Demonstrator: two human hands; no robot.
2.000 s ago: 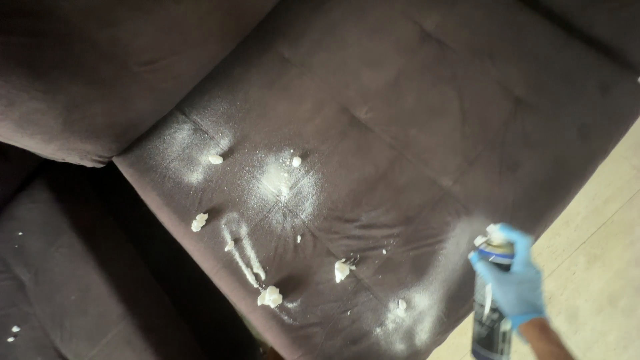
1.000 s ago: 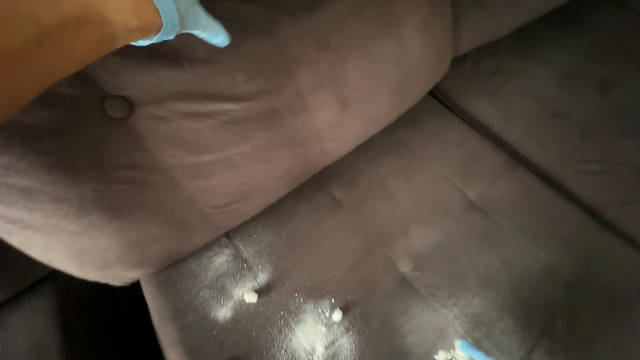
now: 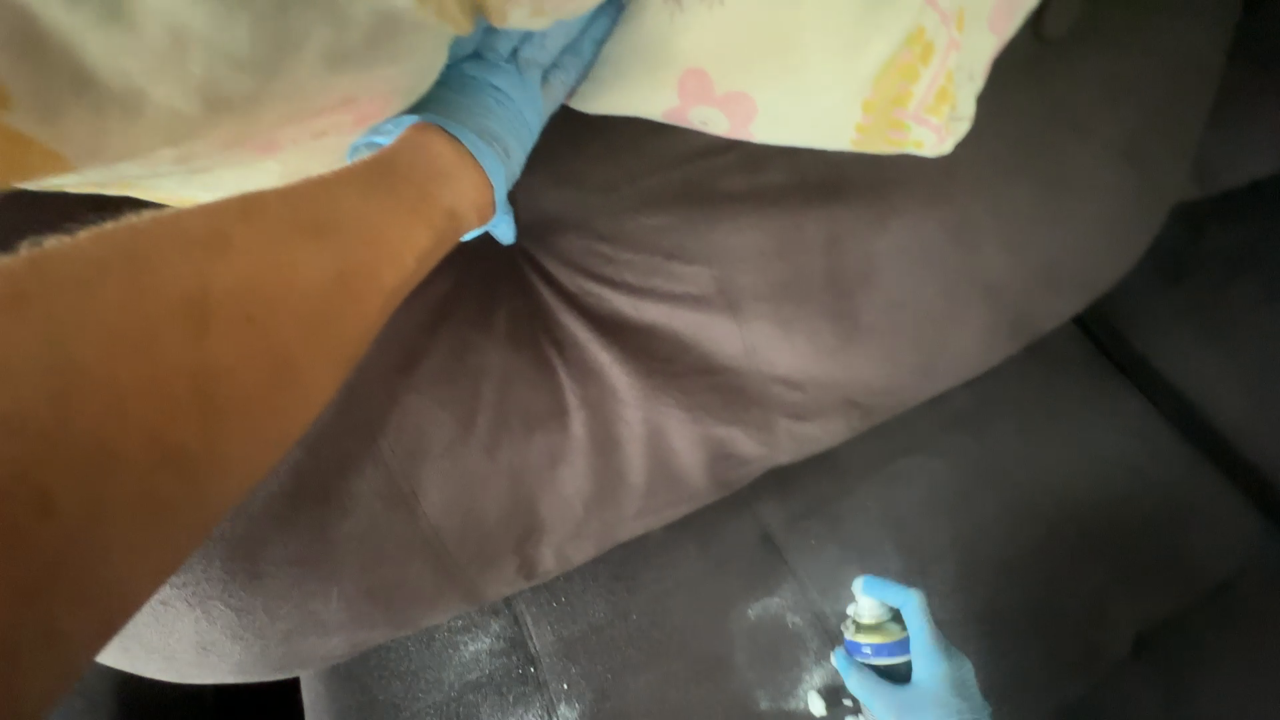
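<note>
My left hand [image 3: 500, 95], in a light blue glove, presses at the top of the sofa's dark back cushion [image 3: 640, 330], against a floral fabric [image 3: 790, 75]. Its fingers are partly hidden by the fabric, so its grip is unclear. Below right, my right hand [image 3: 925, 660], also gloved, is around an aerosol can [image 3: 878, 640] with a white nozzle and a blue band, index finger on the nozzle. The can is over the seat cushion [image 3: 680, 640], where white foam or residue [image 3: 790, 660] lies beside it.
White specks [image 3: 460, 665] are scattered on the seat near the back cushion's lower edge. A dark seam [image 3: 1180, 410] runs between seat sections at the right. A dark gap [image 3: 200, 697] shows at the bottom left.
The view has shifted towards the backrest. My left hand, at the upper left a second ago, is now against the floral fabric. The can, out of sight a second ago, shows again in my right hand.
</note>
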